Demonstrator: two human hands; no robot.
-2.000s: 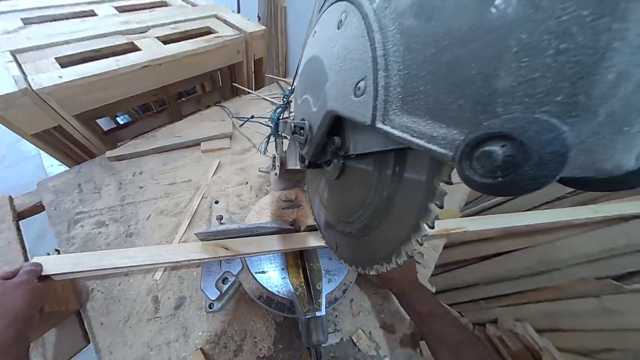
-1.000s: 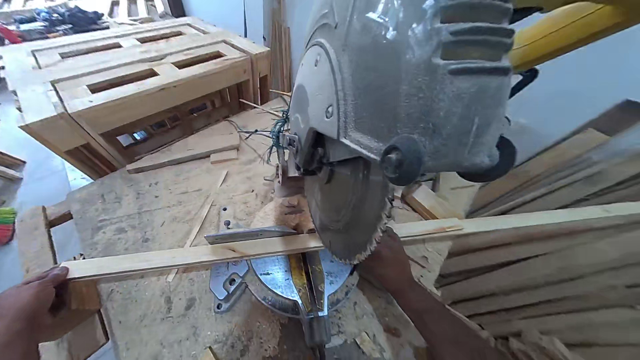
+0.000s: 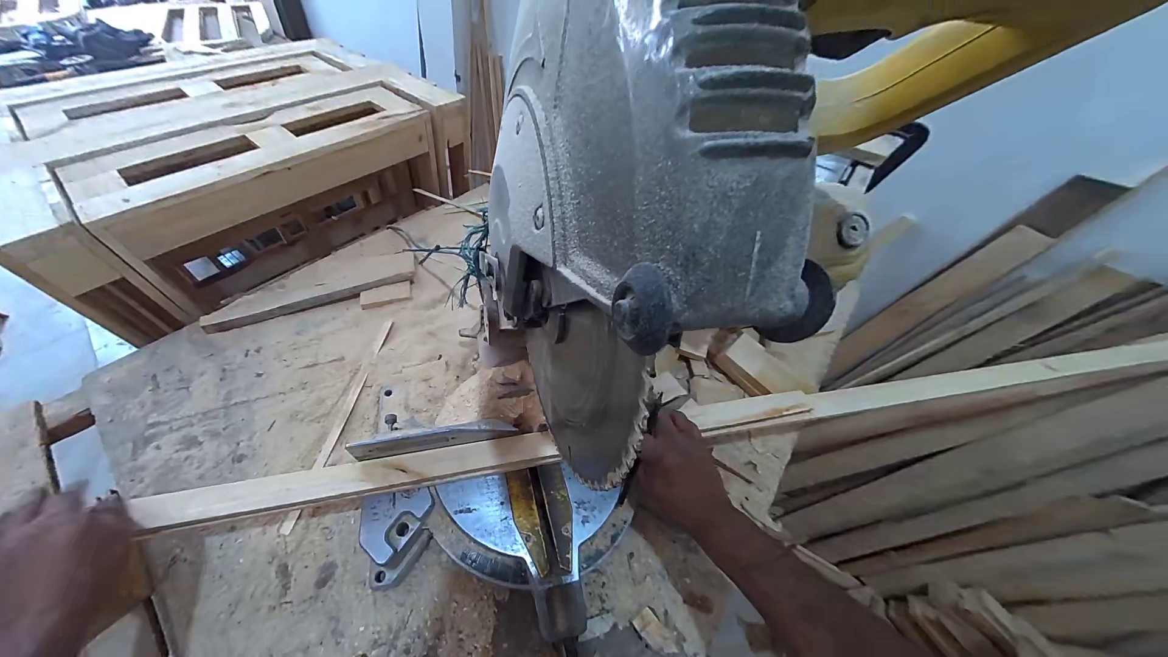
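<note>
A long, narrow wooden strip (image 3: 338, 485) lies across the base of a miter saw (image 3: 657, 182), against its metal fence (image 3: 429, 440). My left hand (image 3: 68, 561), blurred by motion, is at the strip's left end; whether its fingers grip the wood is unclear. Close to the right side of the toothed circular blade (image 3: 589, 392) is my right hand (image 3: 680, 461), its fingers curled at the strip, partly behind the blade. The blade hangs raised in front of the strip and hides part of it. To the right, the wood continues past my right hand.
Stacked wooden door panels (image 3: 255, 196) stand at the back left. A thin offcut (image 3: 351, 401), a flat board (image 3: 310, 290) and sawdust lie on the worktable (image 3: 228, 383). Many planks (image 3: 967, 474) are piled at the right. Green twine (image 3: 470, 251) hangs behind the saw.
The view has shifted, so more of the saw's yellow handle shows. My right hand, mostly hidden behind the blade two seconds ago, now shows beside it. My left hand remains around the strip's left end.
</note>
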